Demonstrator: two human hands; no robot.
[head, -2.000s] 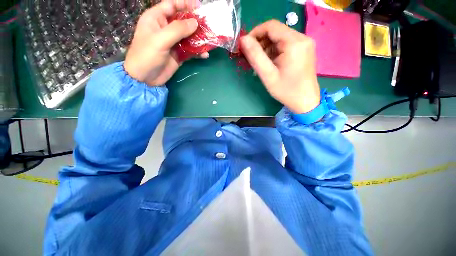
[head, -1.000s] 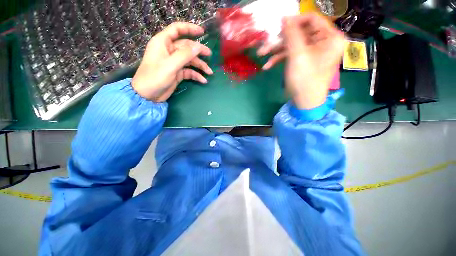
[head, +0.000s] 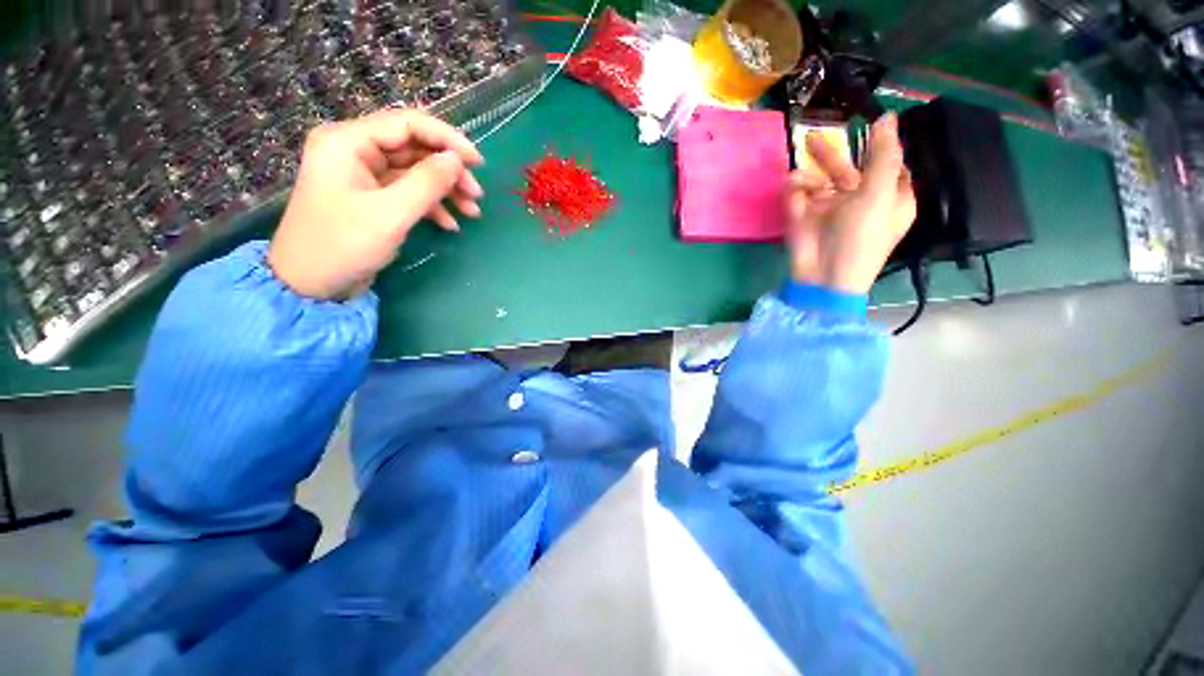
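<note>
A loose pile of short red wires (head: 568, 193) lies on the green mat between my hands. My left hand (head: 376, 198) is left of the pile, thumb and forefinger pinched at the end of a thin silvery solder wire (head: 539, 90) that curves up past the pile. My right hand (head: 848, 211) is right of the pink pad (head: 732, 174), its fingers apart, with nothing visible in it. It partly covers the yellow sponge (head: 821, 145). The clear bag of red wires (head: 613, 60) lies behind the pile.
A blister tray (head: 198, 145) of small assemblies fills the left side. A yellow round container (head: 746, 50) stands behind the pink pad. The black soldering station (head: 970, 178) is right of my right hand, its cable hanging over the bench edge. Clear plastic packs lie at the far right.
The bag of red wires left my hands and now lies at the back. The red pile is uncovered. My right hand moved right past the pink pad; my left hand now pinches the solder wire.
</note>
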